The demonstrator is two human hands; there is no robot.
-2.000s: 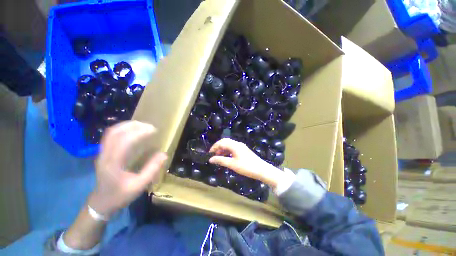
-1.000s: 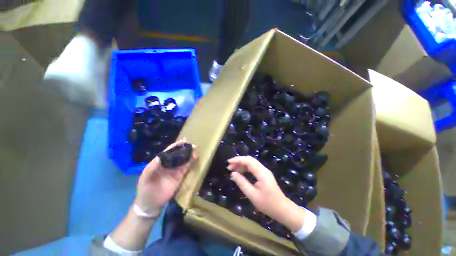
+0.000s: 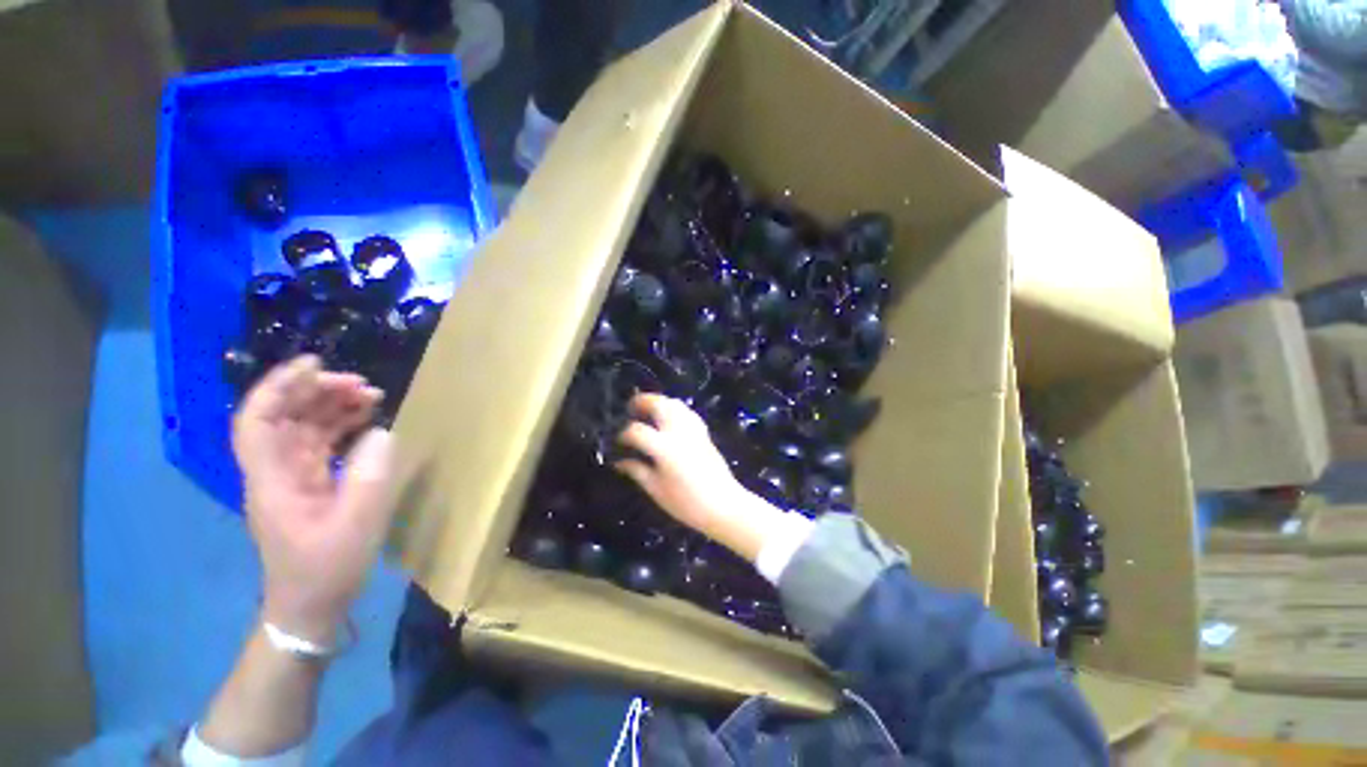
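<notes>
Many black plastic shells [image 3: 765, 300] with thin pale wire loops fill the open main carton [image 3: 937, 390] in front of me. My right hand [image 3: 682, 465] reaches into the carton, its fingertips against dark shells at the left side; whether it grips one is hidden. My left hand [image 3: 308, 502] is raised between the blue tote [image 3: 173, 300] and the carton's left wall, fingers curled and apart from the thumb, with no part visible in it. More black shells [image 3: 315, 307] lie in the tote, partly behind my left hand.
A second open carton [image 3: 1117, 495] with black shells [image 3: 1057, 555] stands close on the right. Brown boxes [image 3: 1252, 390] and blue plastic items [image 3: 1222, 247] are at the far right. A person's leg and shoe [image 3: 535, 135] show behind the main carton.
One second ago my left hand held a black shell near the carton's left wall; now it is beside the tote without it. My right hand is now against the shells. The view has shifted.
</notes>
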